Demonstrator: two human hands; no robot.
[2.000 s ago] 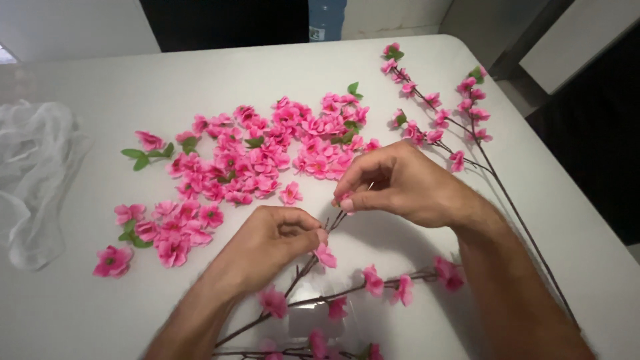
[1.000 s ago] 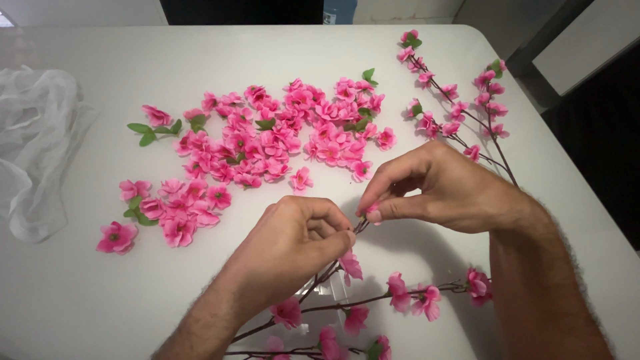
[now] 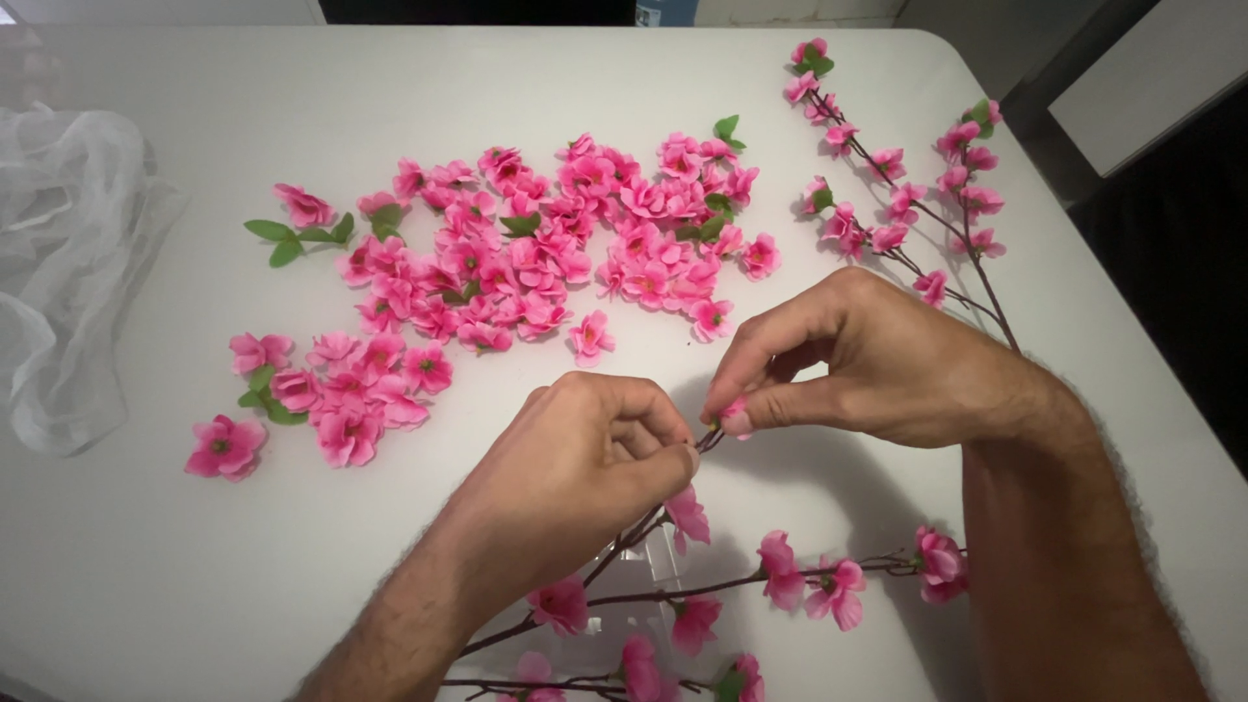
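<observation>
My left hand (image 3: 595, 468) pinches the brown stem of an artificial blossom branch (image 3: 634, 531) near its tip. Just right of it, my right hand (image 3: 858, 370) holds a small pink fabric blossom (image 3: 735, 417) between thumb and fingers, at the stem's tip; whether it is seated there is hidden by the fingers. Other twigs of the branch, with pink blossoms (image 3: 780, 571), spread below my hands. Beyond them lies a large pile of loose pink blossoms (image 3: 526, 253), with a smaller cluster (image 3: 361, 390) to its lower left.
Another blossom branch (image 3: 965, 229) lies along the right of the white table (image 3: 1121, 390), partly behind my right forearm. Crumpled sheer white fabric (image 3: 68, 273) lies at the far left. A clear, shiny object (image 3: 639, 565) shows under the near branch.
Both hands stay together at the branch tip, with the left thumb and fingers still closed on the stem. The view has shifted slightly.
</observation>
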